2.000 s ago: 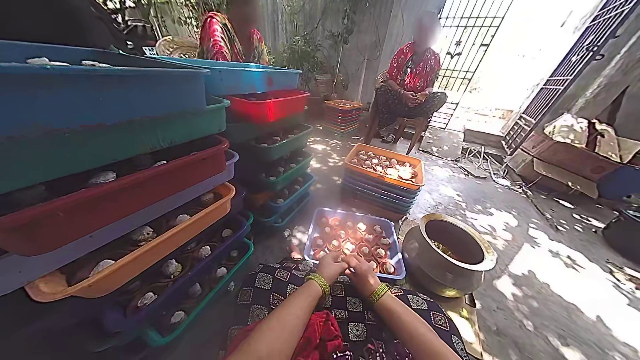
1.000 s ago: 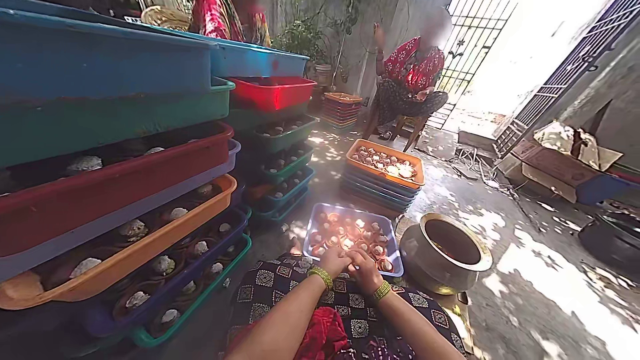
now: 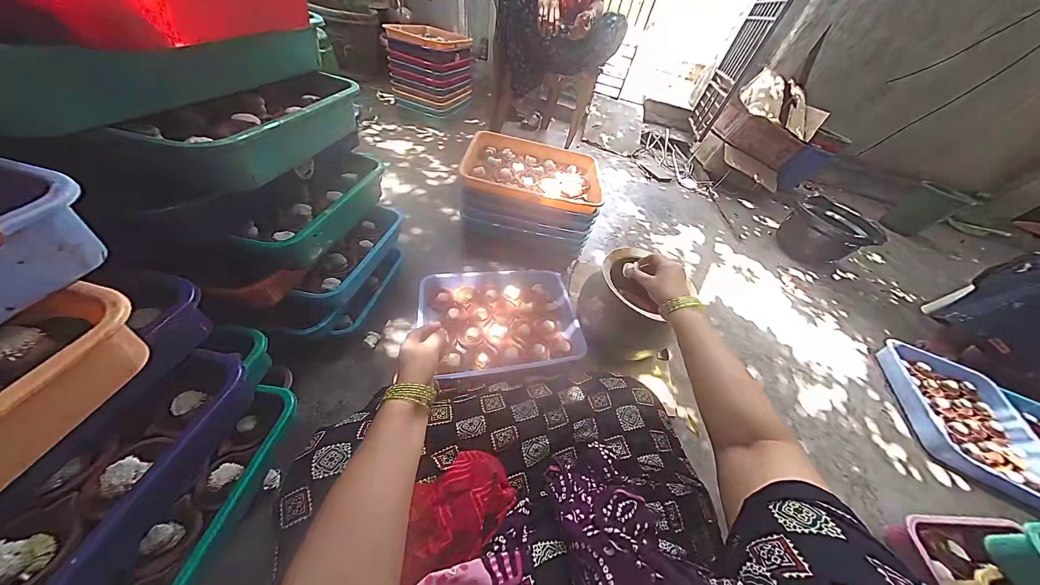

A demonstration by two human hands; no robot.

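My left hand point(image 3: 422, 353) is at the left front corner of a lavender plastic tray point(image 3: 573, 313), fingers bent; whether they hold anything is unclear. Small reddish-brown cups topped with pale round lumps point(image 3: 496, 329) fill the tray, partly washed out by sunlight. To the tray's right, my right hand point(image 3: 660, 278) is over the mouth of a round metal pot point(image 3: 621, 329), fingertips pinched around something small and whitish that I cannot identify. The pot's contents are mostly hidden. Yellow-green bangles circle both wrists.
Stacked trays of similar cups point(image 3: 325, 227) rise at left. Beyond my tray stands an orange-topped stack point(image 3: 532, 195), with another stack point(image 3: 428, 69) behind. A person sits on a chair farther back. At right are a dark tub point(image 3: 829, 231), a cardboard box point(image 3: 756, 138) and a blue tray point(image 3: 959, 414).
My hands, together over the tray's near edge before, are now apart: the right has moved right to the pot, the left to the tray's left corner. The view has tilted down and right.
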